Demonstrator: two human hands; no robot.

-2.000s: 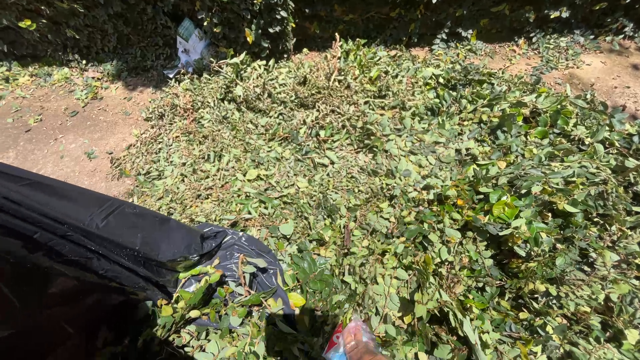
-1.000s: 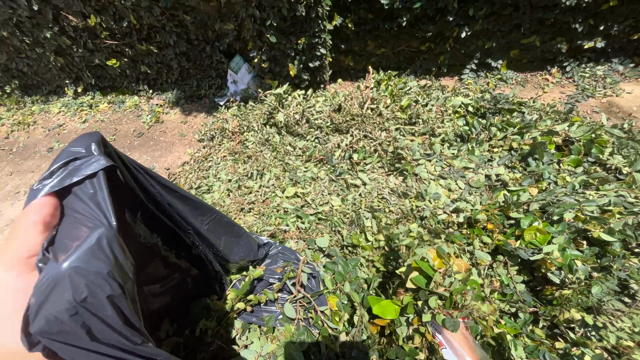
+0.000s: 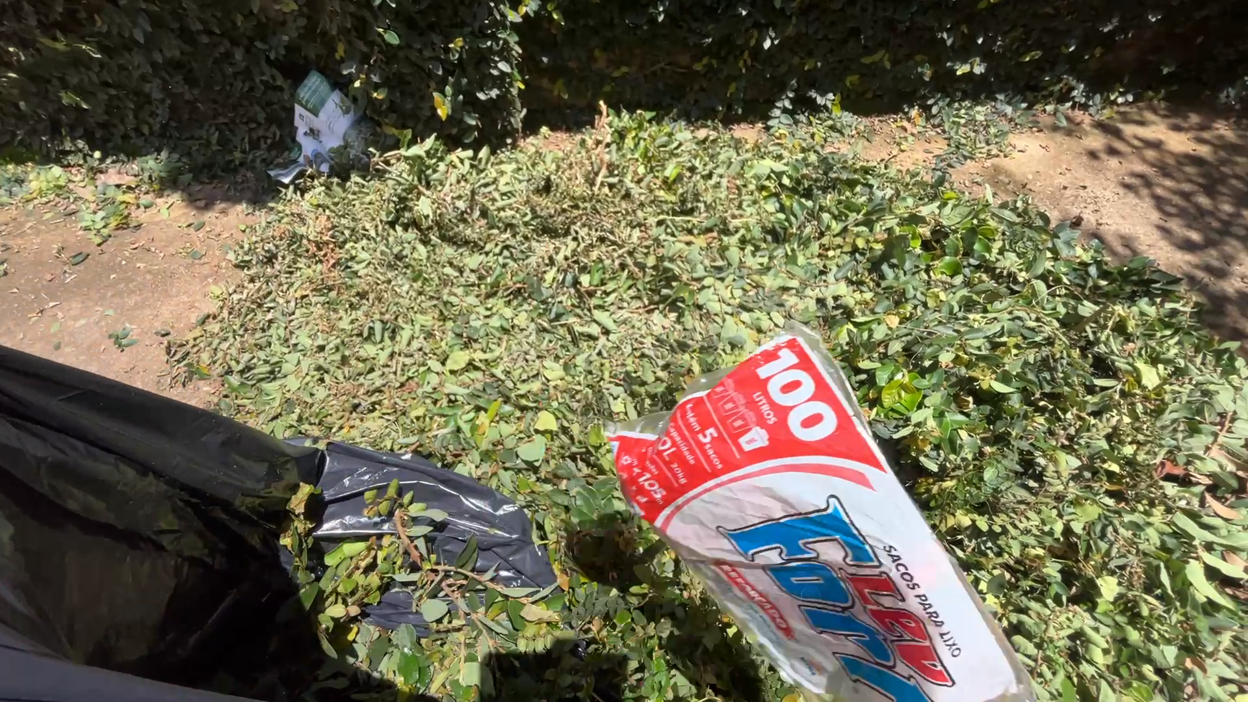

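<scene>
A black plastic garbage bag point(image 3: 127, 526) stands at the lower left, its mouth spread toward the leaves, with its lower lip point(image 3: 429, 507) flat on the pile and leafy twigs lying on it. A red and white plastic package of garbage bags point(image 3: 819, 546) is raised at the lower right, over the heap of cut leaves point(image 3: 604, 283). What holds the package lies outside the view. Neither my left hand nor my right hand shows in this frame.
A crumpled printed wrapper point(image 3: 322, 127) lies by the leafy hedge point(image 3: 175, 78) at the back left. Bare soil point(image 3: 107, 283) shows at the left, and more soil point(image 3: 1102, 171) at the back right.
The package, only partly seen at the bottom edge before, is now largely in view. My left hand, on the bag's rim one second ago, has gone out of view, and the bag's raised edge is lower.
</scene>
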